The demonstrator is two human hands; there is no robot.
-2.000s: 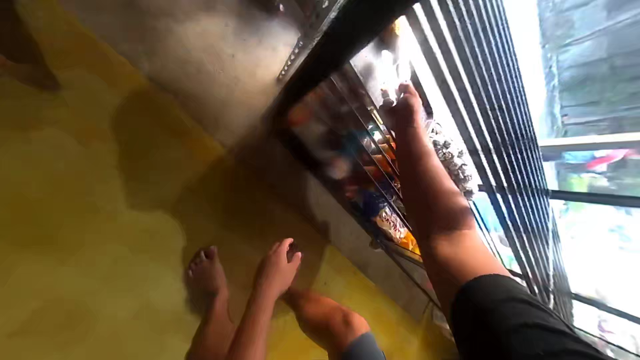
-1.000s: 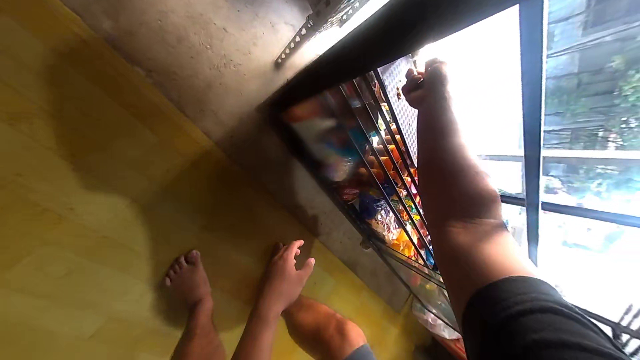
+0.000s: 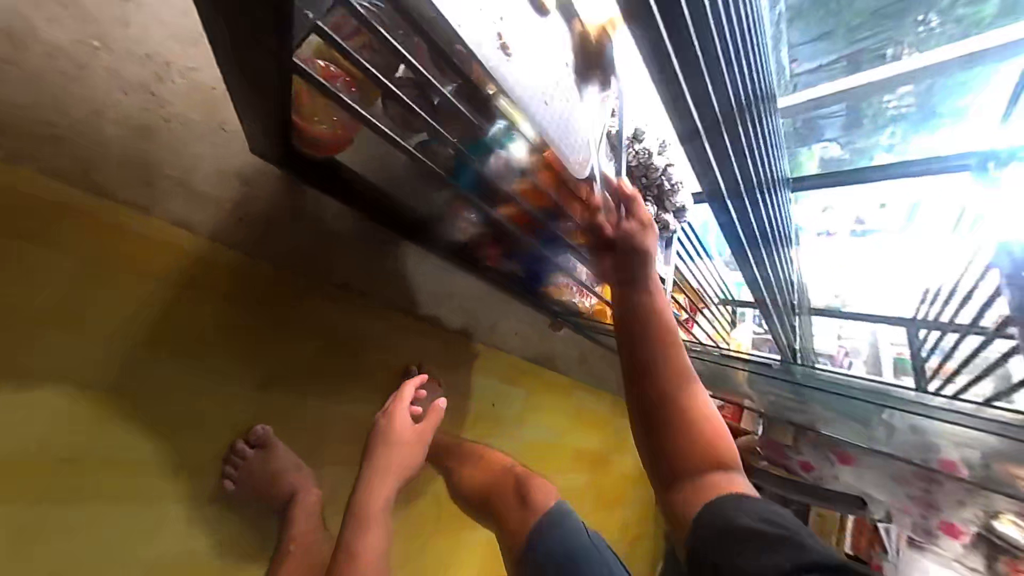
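My right hand [image 3: 628,240] reaches up to the black metal rack [image 3: 368,200], its fingers at a clear, shiny object [image 3: 596,136]. Glare and blur hide whether the fingers grip it. Grey dried flowers or a similar clustered ornament [image 3: 656,176] lie just right of those fingers. Low over the yellow floor [image 3: 544,400], my left hand [image 3: 406,424] hangs with loosely bent fingers apart and nothing visible in them, between my bare foot [image 3: 268,472] and my other leg [image 3: 488,480].
Behind the rack's bars are a red and orange round item [image 3: 324,112] and several blurred colourful packets [image 3: 576,292]. A grey concrete strip [image 3: 104,120] borders the floor. Black window bars [image 3: 720,160] rise at right, above a glass-edged ledge [image 3: 864,400] and shelved goods. Bright light washes out the window.
The view has swung, showing more of the rack and the ledge at right. My right hand has moved relative to the rack and the dried flowers. My left hand stays low over the floor.
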